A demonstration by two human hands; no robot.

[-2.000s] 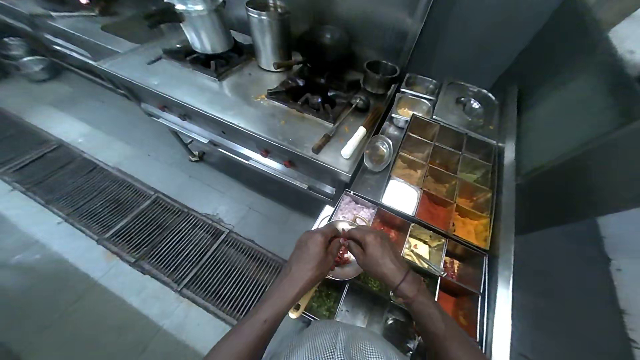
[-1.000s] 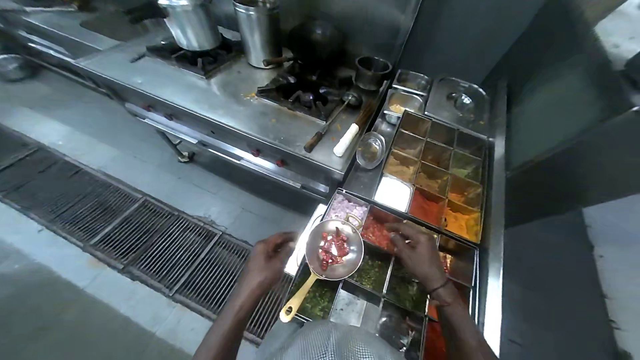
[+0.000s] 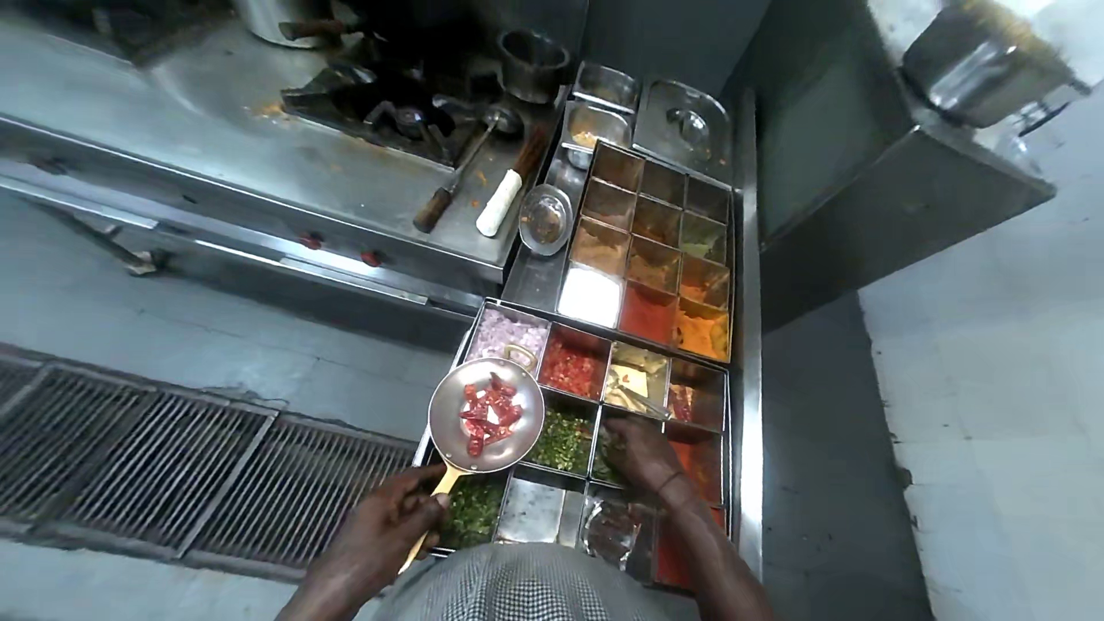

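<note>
My left hand [image 3: 398, 519] grips the brass-coloured handle of a small round metal pan [image 3: 444, 423], which rests over the left side of a sectioned steel ingredient tray. Pieces of dried red chilli [image 3: 490, 412] lie in the pan. My right hand [image 3: 638, 453] reaches into a compartment of chopped green herbs [image 3: 607, 459]; its fingertips are hidden, so whether they hold anything does not show. Around the hands are compartments of chopped onion [image 3: 509, 335], chopped tomato [image 3: 573, 366], chopped green vegetables [image 3: 562, 438] and a pale yellow food with a spoon [image 3: 636, 397].
A spice box [image 3: 649, 311] with powders sits beyond the tray, beside an oval steel dish [image 3: 545, 219]. To the left stands a gas stove [image 3: 379, 185] bearing a ladle [image 3: 457, 177] and a white-handled tool [image 3: 500, 203]. A floor grate [image 3: 198, 466] runs below left.
Both hands were together above the pan, then apart. Now the left hand has closed on the pan's handle, and the right hand has gone down into the herb compartment. The view has shifted closer.
</note>
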